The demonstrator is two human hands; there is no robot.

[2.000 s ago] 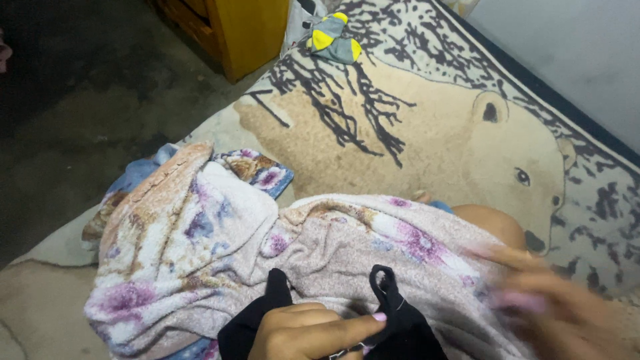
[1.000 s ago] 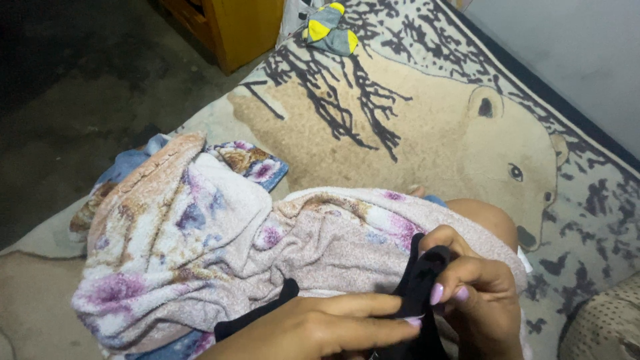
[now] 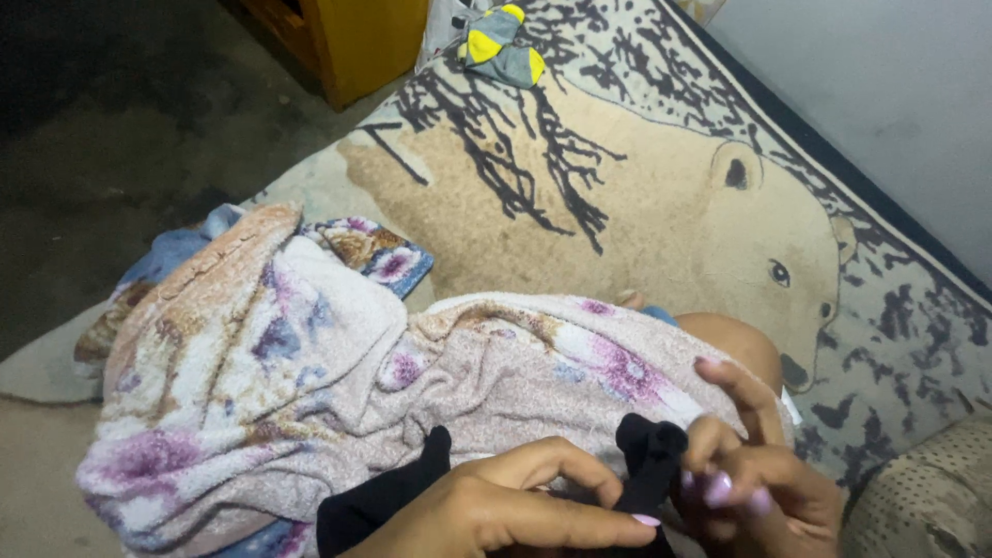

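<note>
Black stretchy fabric, which looks like a garment (image 3: 380, 500), lies low in the view over a floral fleece blanket (image 3: 496, 387). One narrow end of the black fabric (image 3: 649, 446) stands up, bunched. My left hand (image 3: 535, 496) pinches this part from the left between thumb and fingers. My right hand (image 3: 752, 465) is just to its right, fingers bent and partly blurred; whether its fingertips grip the fabric is unclear. A bare knee (image 3: 732, 341) shows beyond the blanket's right edge.
Under the blanket spreads a bear-patterned blanket or rug (image 3: 659, 201). Grey and yellow socks (image 3: 500, 50) lie at its far edge, near a yellow-brown wooden furniture piece (image 3: 372, 46). A dotted cushion-like thing (image 3: 922, 496) is at lower right, a grey wall (image 3: 876, 93) at upper right.
My right hand, blurred and away from the black fabric two seconds ago, came onto its upright end one second ago. Now its fingers have spread more, with the index finger raised.
</note>
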